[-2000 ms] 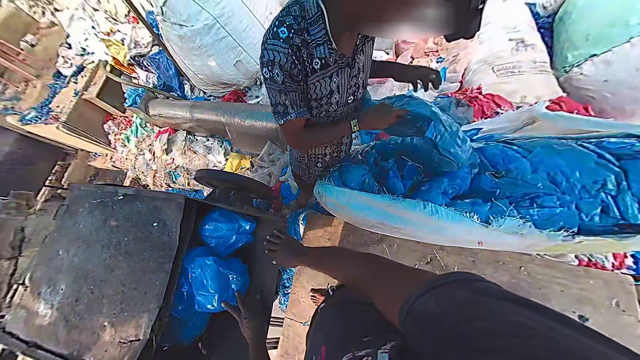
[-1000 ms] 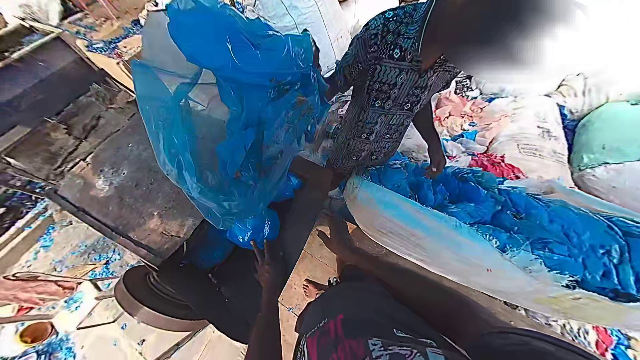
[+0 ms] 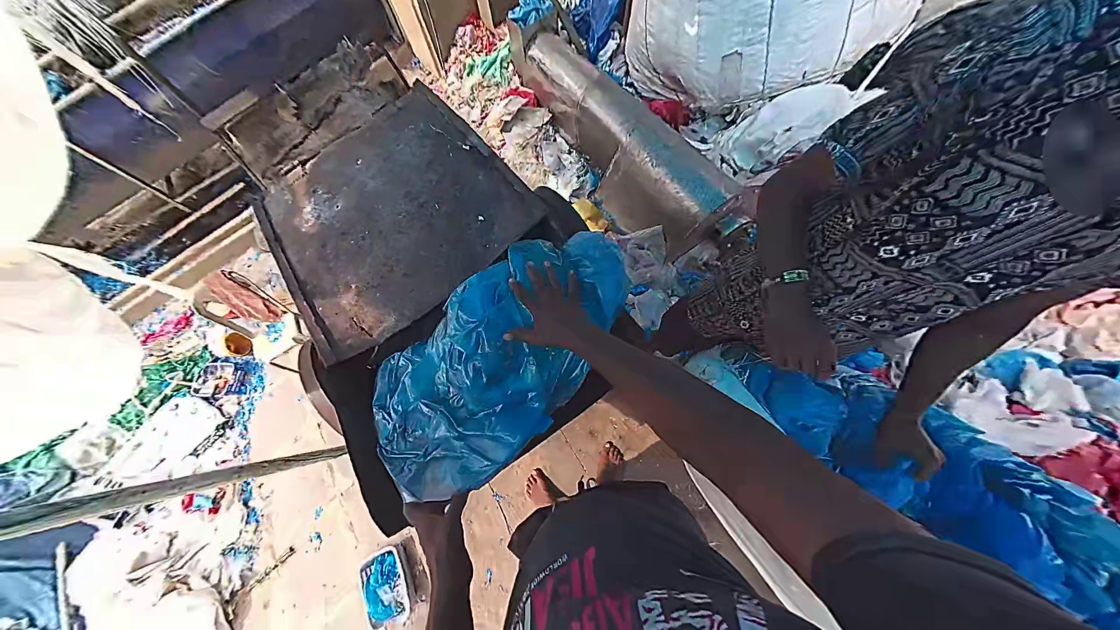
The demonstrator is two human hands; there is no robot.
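Blue plastic film [image 3: 481, 376] lies bunched over the opening of a dark metal machine [image 3: 402, 210]. Spread-fingered, my right hand [image 3: 549, 308] rests flat on top of the film near its upper right end. My left hand [image 3: 435, 507] is at the film's lower edge, its fingers mostly hidden beneath it, so its grip cannot be made out. At the right, a person in a patterned garment [image 3: 945, 192] leans over a long white sack [image 3: 761, 560] full of blue plastic film [image 3: 980, 472], with both hands at the film.
A large metal cylinder [image 3: 630, 131] lies behind the machine, near a bulging white sack [image 3: 761, 44]. A wooden pole [image 3: 175, 481] crosses the left side. A small tub of blue bits [image 3: 385, 586] stands on the floor by my left arm. Plastic scraps [image 3: 166, 560] lie at the lower left.
The large blue film, held up over the machine a second ago, now lies down on its opening. My right hand has moved from beside the machine onto the film. The view has swung.
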